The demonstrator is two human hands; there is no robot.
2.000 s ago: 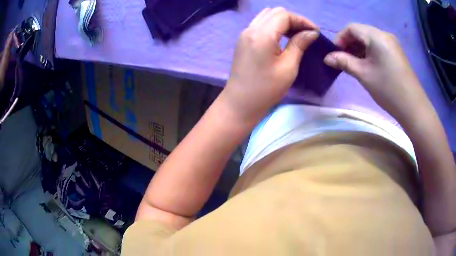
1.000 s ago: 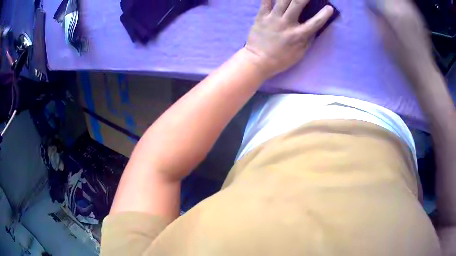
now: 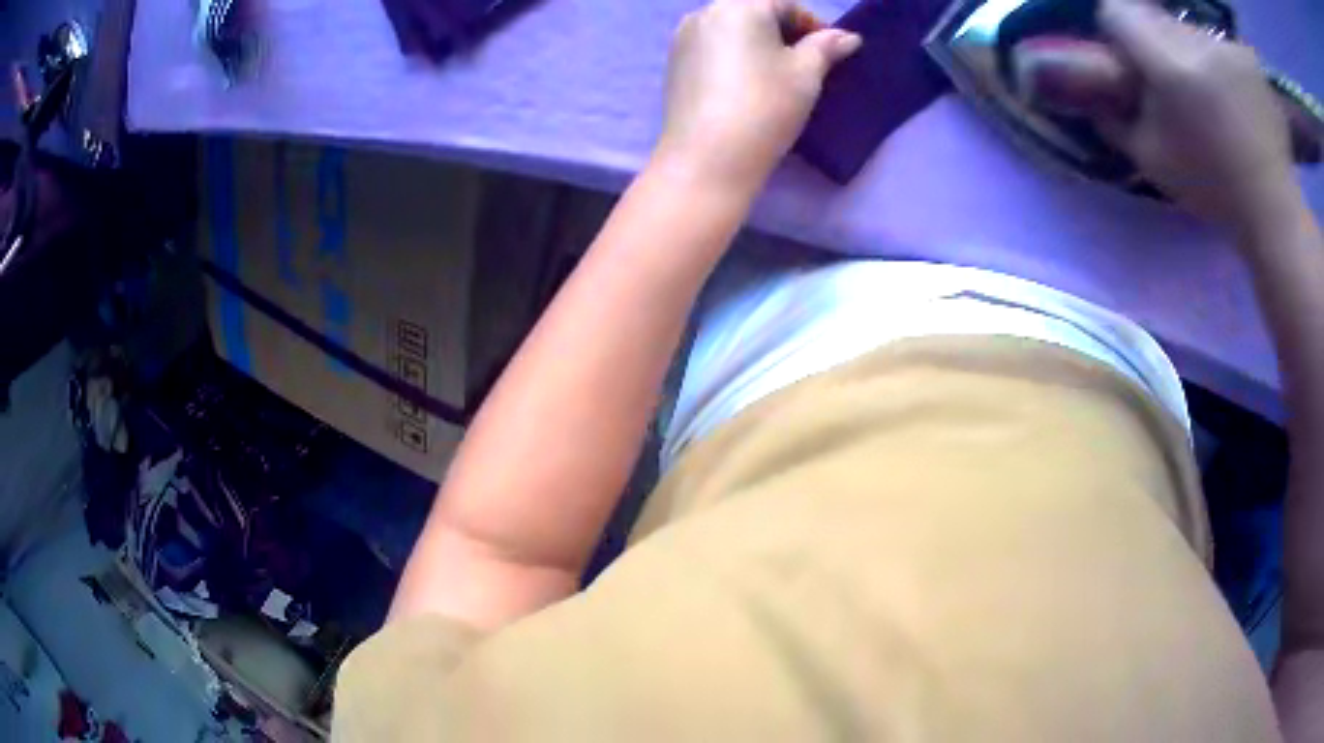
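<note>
A dark purple cut piece (image 3: 871, 102) lies on the lilac table cover (image 3: 581, 102) at the top centre. My left hand (image 3: 748, 80) pinches its left edge between thumb and fingers. My right hand (image 3: 1198, 124) is closed around the handle of the iron (image 3: 1016, 109), slightly blurred. The iron's pointed silver-rimmed tip is at the right edge of the dark piece. Whether the tip rests on the cloth or just above it cannot be told.
Dark pieces (image 3: 450, 22) lie at the top, left of my hands, cut off by the picture's edge. A striped bundle (image 3: 221, 32) is at the table's left corner. A brown carton (image 3: 392, 290) stands below the table, with fabric heaps (image 3: 218, 537) on the floor.
The iron has come in from the right in my right hand, up to the dark piece. My left hand has gone from lying flat on the piece to pinching its edge.
</note>
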